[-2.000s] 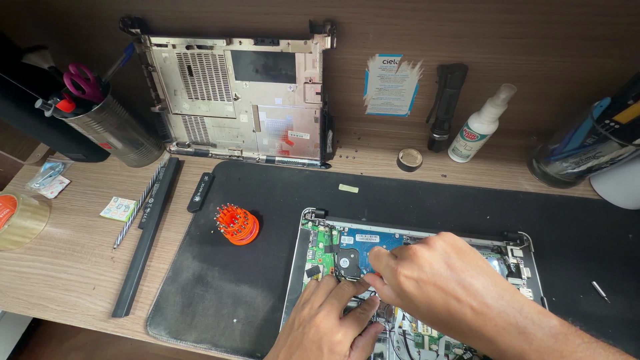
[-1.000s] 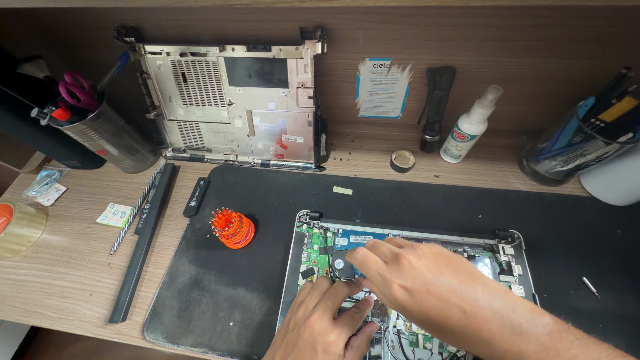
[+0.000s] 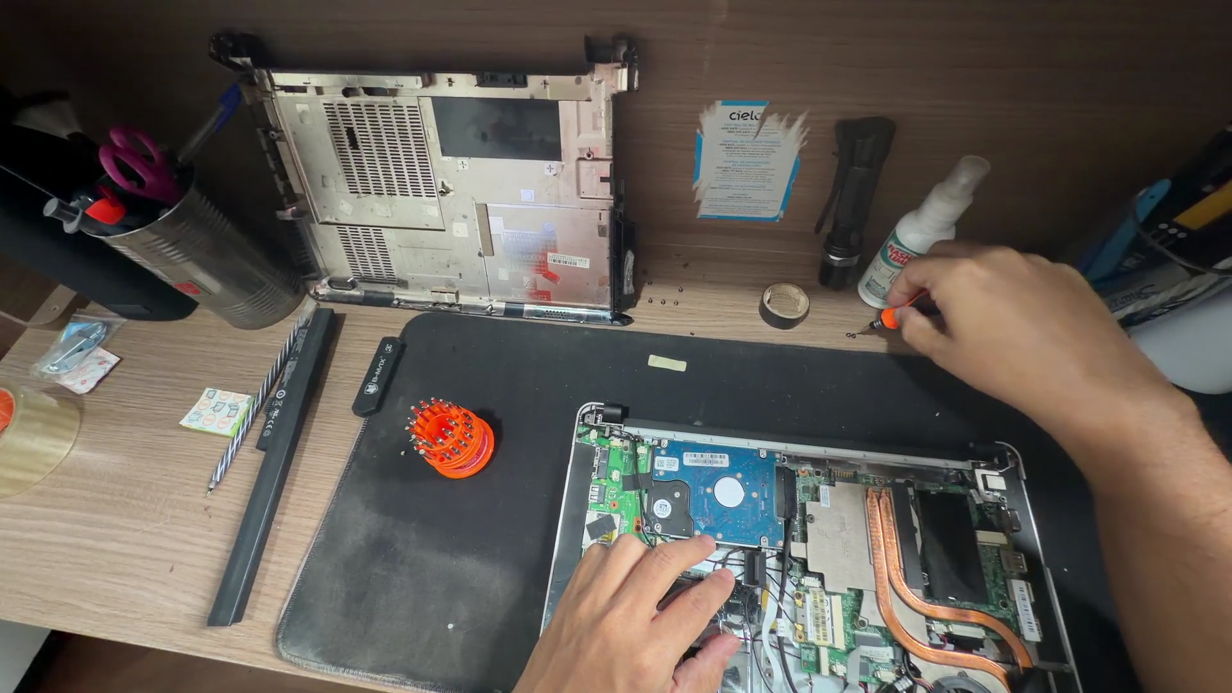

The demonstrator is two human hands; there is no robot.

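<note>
An opened laptop base [image 3: 837, 452] lies on a black desk mat [image 3: 462, 577], its inside showing a blue-board hard drive [image 3: 729, 493], copper heat pipes [image 3: 900, 587] and green circuit boards. My left hand [image 3: 640, 611] rests over the laptop just below the hard drive, fingers spread, nothing seen in it. Up at the right, my right hand [image 3: 982, 318] grips a small screwdriver with an orange handle [image 3: 887, 318]. Its tip points down at tiny screws [image 3: 851, 334] on the wooden desk, beside the white spray bottle [image 3: 924, 231].
Behind the mat, a laptop bottom cover [image 3: 452, 192] leans on the back panel. A tape roll [image 3: 784, 305], a flashlight [image 3: 852, 202] and loose screws [image 3: 664, 301] are near it. An orange bit holder [image 3: 450, 440] stands left of the laptop. A battery [image 3: 274, 472] and metal can [image 3: 207, 255] are further left.
My right hand has moved from over the hard drive to the desk by the spray bottle, uncovering the drive. My left hand remains over the laptop, its fingers now more spread.
</note>
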